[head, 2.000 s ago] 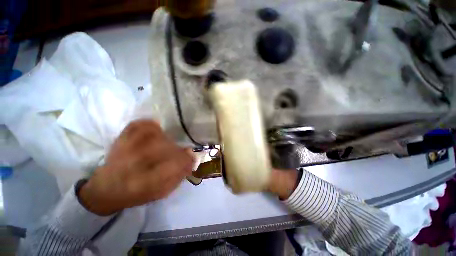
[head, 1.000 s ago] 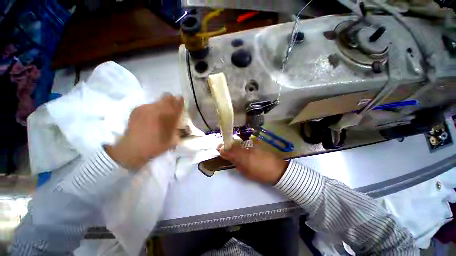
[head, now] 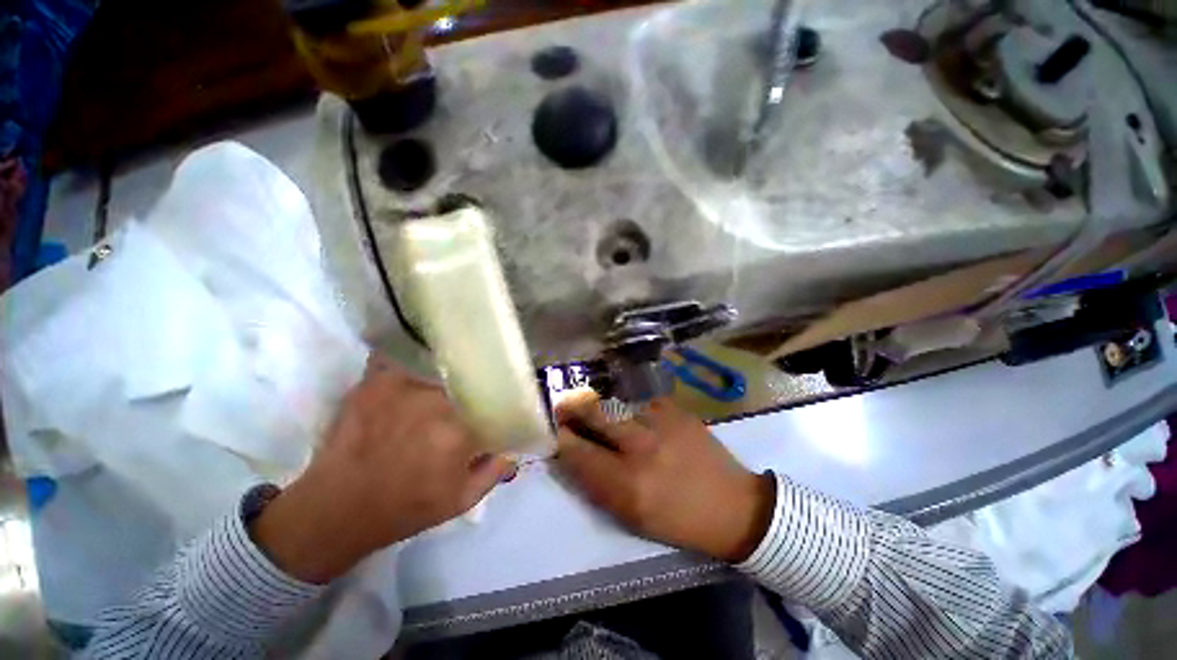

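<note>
A grey-white industrial sewing machine head (head: 723, 168) fills the upper right. Its cream take-up lever guard (head: 478, 329) stands in front of the needle area and hides part of it. A heap of white garment cloth (head: 168, 322) lies to the left of the head. My left hand (head: 387, 458) is at the cloth's right edge, fingers bent together, fingertips by the guard's lower end; what they pinch is hard to see. My right hand (head: 658, 471) lies low under the head's left end, fingertips by the needle area, with a small dark tool (head: 596, 423) at its fingers.
A blue-handled tool (head: 710, 374) lies right of the needle area. A blue pen (head: 1074, 284) lies along the machine arm. A small switch panel (head: 1129, 351) is at far right. More white cloth (head: 1046, 529) hangs beyond the table's grey edge (head: 568, 596). Brown wood is behind.
My left hand has come down and right, close to my right hand. The white cloth between them is now mostly hidden. The view has moved closer to the machine, so the guard looks larger.
</note>
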